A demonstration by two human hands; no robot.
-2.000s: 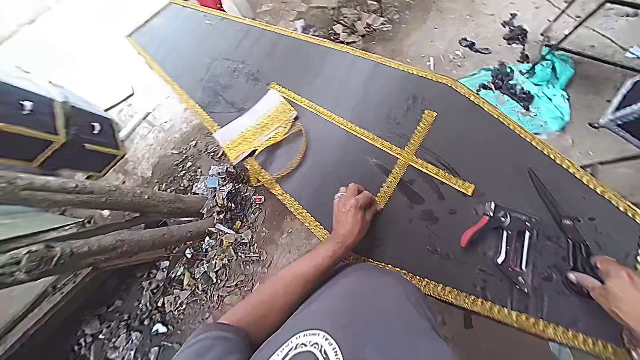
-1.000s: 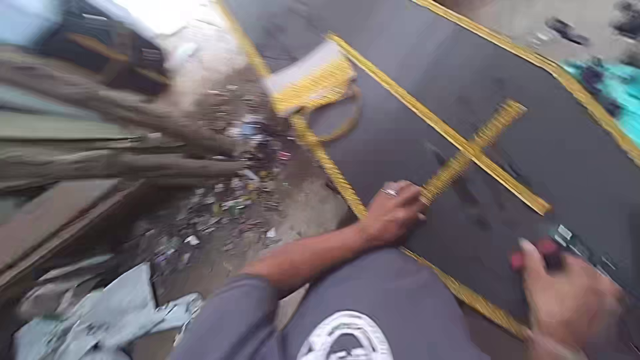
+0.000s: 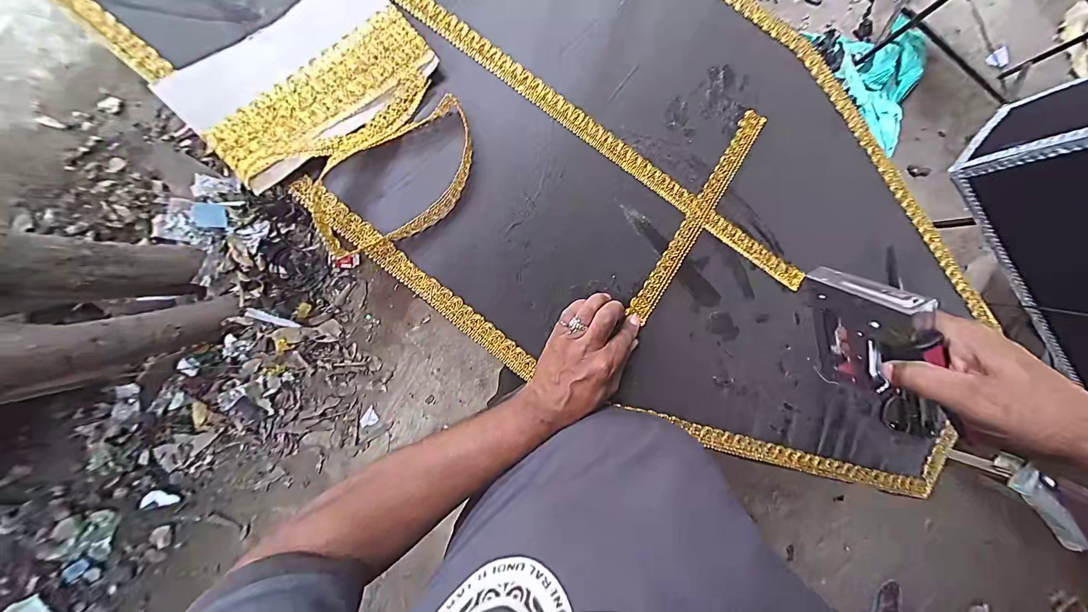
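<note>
My left hand (image 3: pixel 586 357), with a ring on one finger, presses the lower end of the short gold braid strip (image 3: pixel 680 255) against a dark coffin lid (image 3: pixel 527 212). That strip crosses a long gold braid strip (image 3: pixel 578 123), forming a cross. In my right hand (image 3: pixel 986 382) is a staple gun (image 3: pixel 875 331), its front end beside the tip of the long strip. Gold braid wound on a white card (image 3: pixel 272 68) lies at the upper left of the lid, with a loose loop (image 3: pixel 463 161) hanging off it. Gold braid also edges the lid.
Wooden poles (image 3: pixel 102 272) and scattered litter (image 3: pixel 212 408) are at the left. A teal plastic sheet (image 3: pixel 888 85) lies beyond the lid at the upper right, near a metal frame (image 3: pixel 943 42). A black box with silver trim (image 3: pixel 1028 195) stands at the right edge.
My right hand has left the scissors it touched two seconds ago and taken hold of the staple gun, which lay on the lid. My left hand stays at the short strip's end. The view has moved closer.
</note>
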